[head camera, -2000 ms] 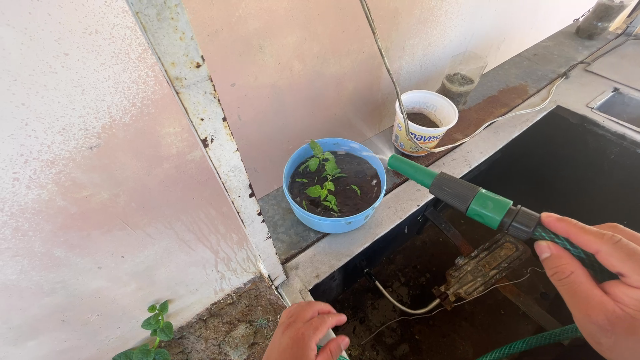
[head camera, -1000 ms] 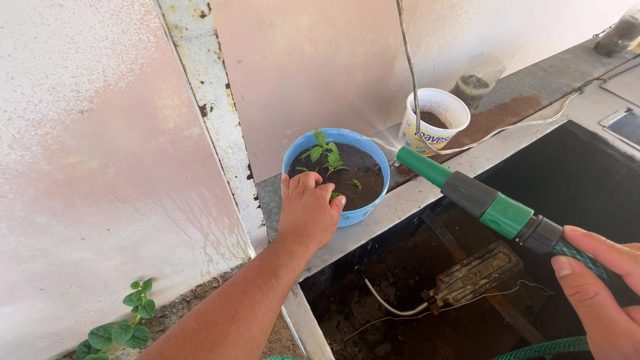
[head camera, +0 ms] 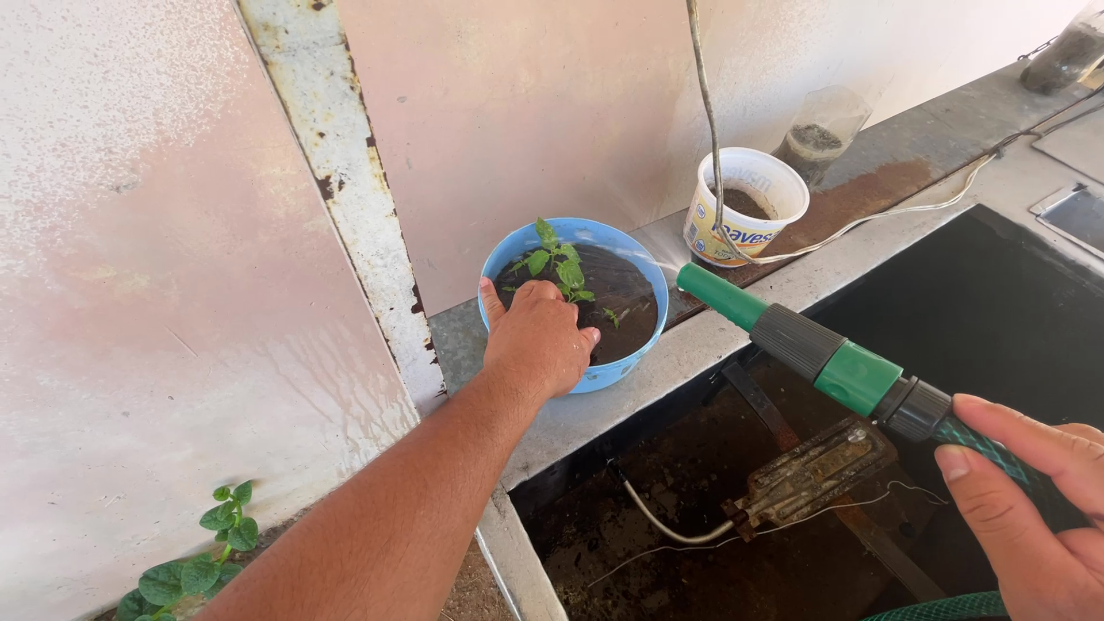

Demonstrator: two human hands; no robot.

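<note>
My left hand (head camera: 542,332) reaches into a light blue round pot (head camera: 614,377), its fingertips down at the dark wet soil (head camera: 623,341) beside green seedlings (head camera: 561,263). Whether those fingers pinch anything is hidden behind the hand. A smaller seedling (head camera: 611,316) lies low on the soil to the right. At the right edge, my right hand (head camera: 1018,483) grips a green garden hose (head camera: 992,448) just behind its black connector. The green and black hose nozzle (head camera: 798,341) points up and left at the pot, and water sprays from its tip over the pot's rim.
A printed plastic tub (head camera: 703,228) with soil stands behind the nozzle, a pale cable (head camera: 862,231) running past it. A cut clear bottle (head camera: 819,138) is farther back. Below lies a dark metal-framed opening with a rusty burner (head camera: 819,470). A rusty post (head camera: 345,172) rises at left, near a leafy plant (head camera: 194,573).
My left hand has moved from the lower edge of view up into the blue pot and stays among the seedlings. My right hand keeps hold of the hose throughout.
</note>
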